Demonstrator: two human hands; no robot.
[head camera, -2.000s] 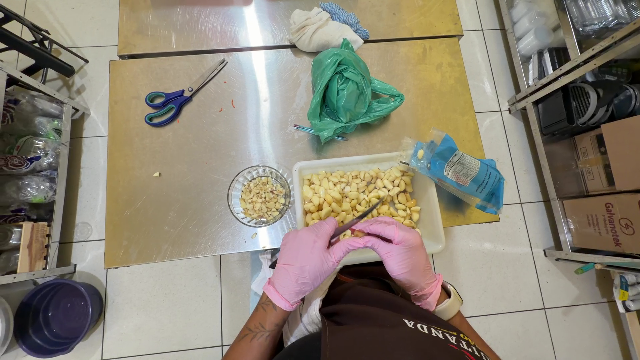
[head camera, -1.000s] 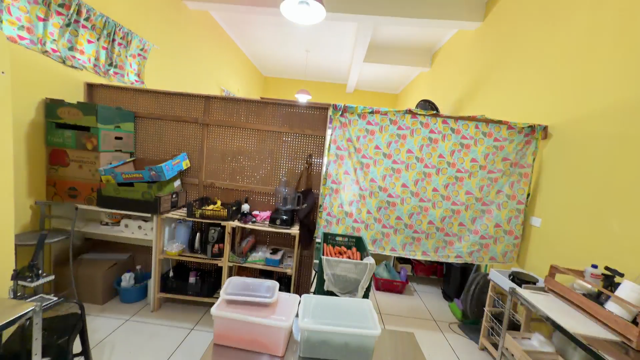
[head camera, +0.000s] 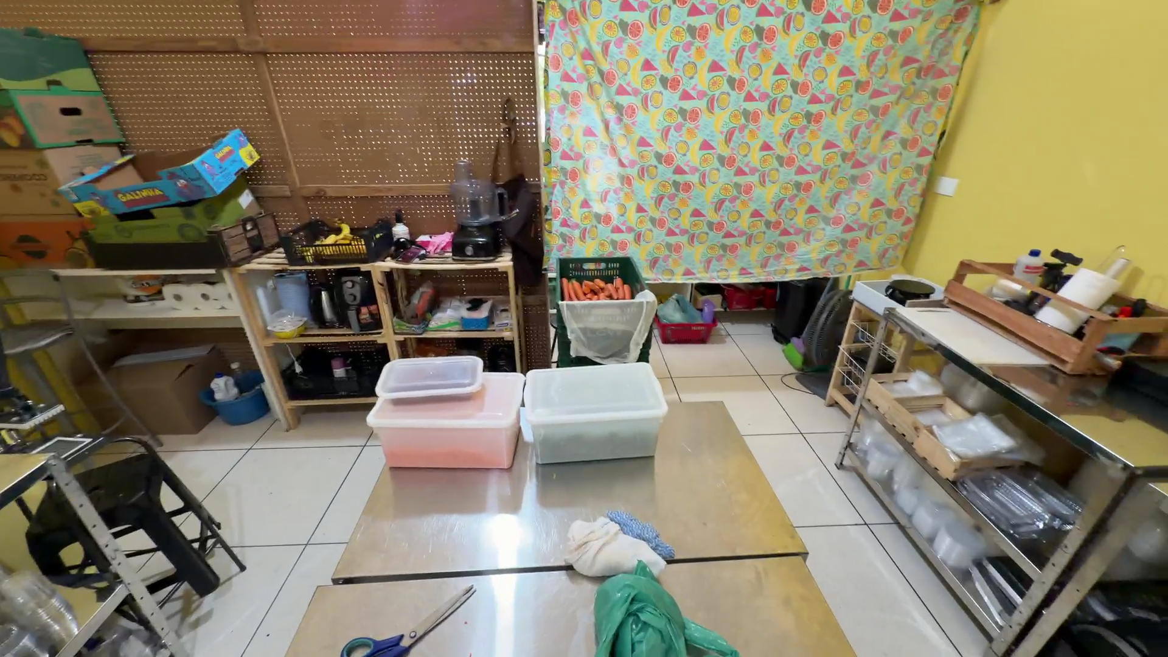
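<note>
Neither my left hand nor my right hand shows in the head view now, so what they hold cannot be seen. At the bottom edge of the view, scissors with blue handles (head camera: 408, 631) lie on the near metal table (head camera: 534, 610), their blades pointing up and right. Right of them sits a green plastic bag (head camera: 643, 610), partly cut off by the frame. Just beyond it a bundled white cloth (head camera: 604, 547) and a blue-and-white cloth (head camera: 641, 533) lie close together across the gap between the two tables.
On the far table stand a pink lidded tub (head camera: 447, 427) with a smaller lidded container (head camera: 429, 377) on top, and a pale lidded tub (head camera: 595, 415). Behind is a green crate of carrots (head camera: 598, 290). A metal shelf table (head camera: 1013, 392) stands right, a black stool (head camera: 119, 516) left.
The view has swung up from the table to the room, then tilted down somewhat. Two seconds ago my pink-gloved hands were at a tray of pale chopped pieces, with a knife; these are now out of view.
</note>
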